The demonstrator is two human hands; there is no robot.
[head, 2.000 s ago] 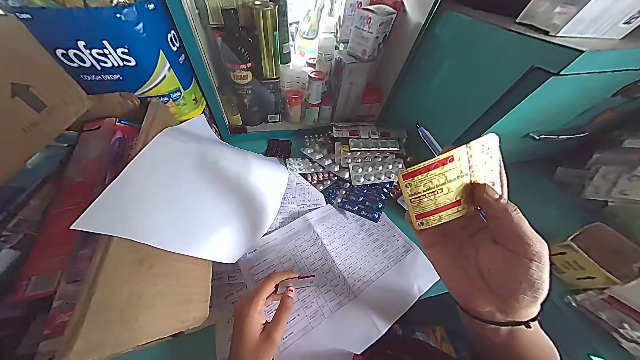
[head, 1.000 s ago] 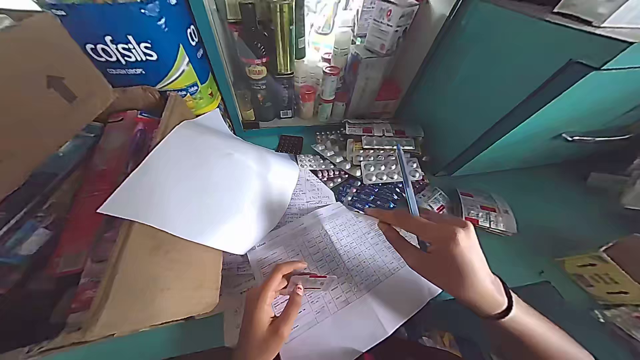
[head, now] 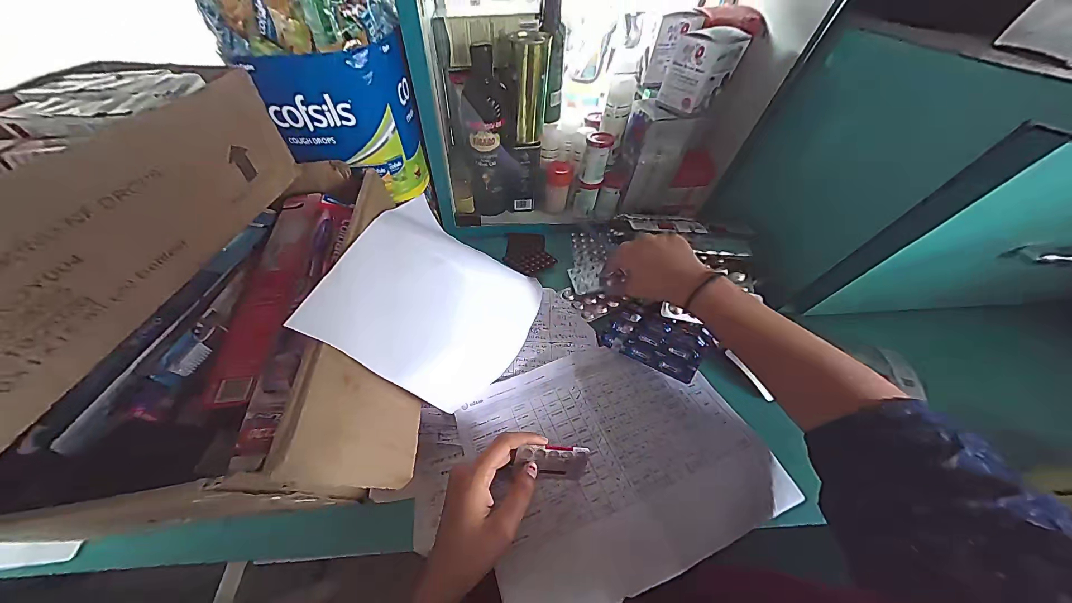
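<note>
My left hand (head: 494, 498) pinches a small blister strip (head: 553, 461) between thumb and fingers, above a printed sheet with a table (head: 620, 419). My right hand (head: 657, 268) reaches into the pile of tablet strips at the foot of the glass cabinet; its fingertips are partly hidden, so whether they grip a strip is unclear. Just left of those fingers is a silver blister strip (head: 589, 255). Below the right hand lie dark blue blister packs (head: 653, 339). A dark red tablet strip (head: 529, 254) rests farther left. A blank white sheet (head: 427, 310) leans from the carton over the printed papers.
An open cardboard carton (head: 360, 427) holding toothbrush-like packs stands at the left. Behind it is a blue cough-drop tub (head: 335, 109). Bottles (head: 486, 142) and small boxes (head: 695, 71) fill the glass cabinet. A teal cabinet with a metal handle (head: 1038, 255) is at the right.
My right hand has moved forward into the pile of strips; two seconds ago it held up a yellow and red strip, and one second ago a pen. The left hand still holds its small strip.
</note>
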